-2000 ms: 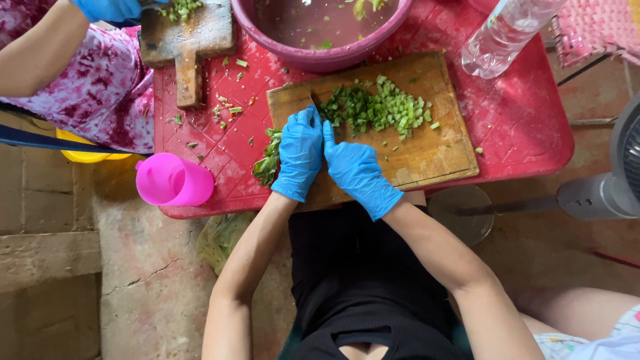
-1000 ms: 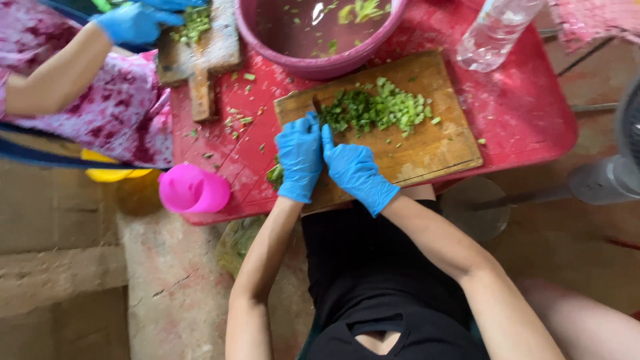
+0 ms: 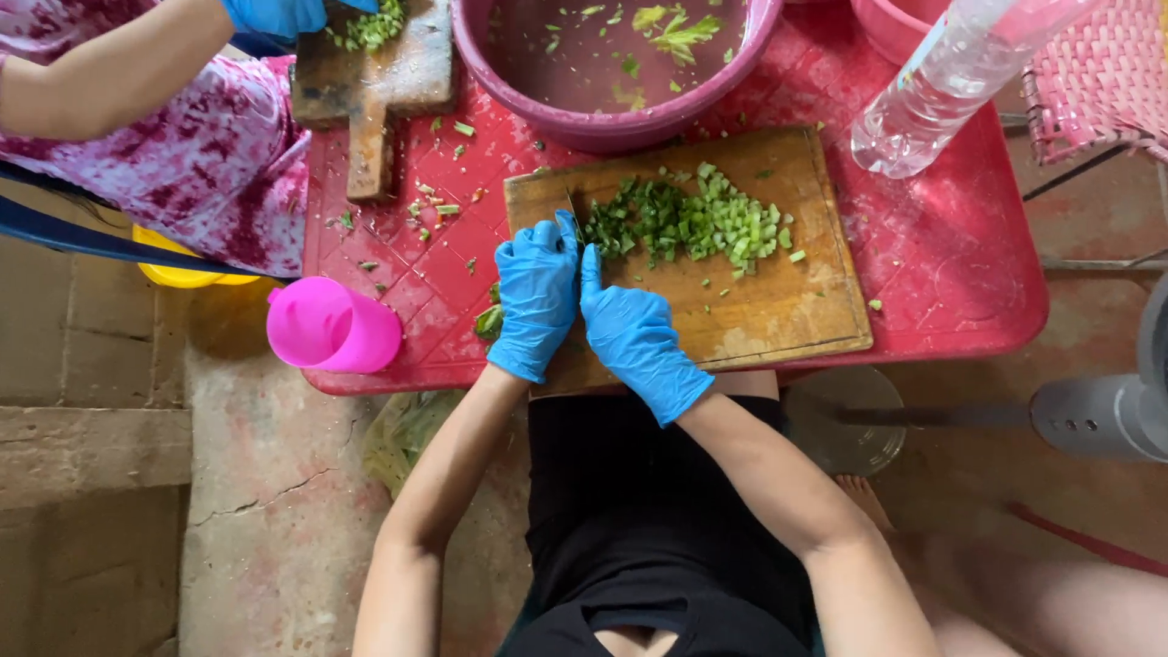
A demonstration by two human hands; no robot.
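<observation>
My left hand (image 3: 537, 297), in a blue glove, is closed over leafy green stalks (image 3: 490, 320), most of them hidden beneath it at the left part of a wooden cutting board (image 3: 785, 319). My right hand (image 3: 634, 333), gloved too, grips a knife whose handle is hidden; a thin piece of the blade (image 3: 574, 214) shows between the hands. Just right of the blade lies a heap of chopped greens (image 3: 675, 219), dark leaf bits at the left and pale stalk pieces at the right.
Behind the board stands a purple basin (image 3: 620, 123) of water with floating leaves. A plastic bottle (image 3: 912, 123) is at the right, a pink cup (image 3: 333, 326) at the left table edge. A co-worker's gloved hands (image 3: 278, 14) are at a paddle-shaped board (image 3: 370, 151). Scraps dot the red table (image 3: 949, 301).
Fewer leaves show at the left of my left hand than two seconds ago. Both my hands remain close together on the board. The view has shifted somewhat.
</observation>
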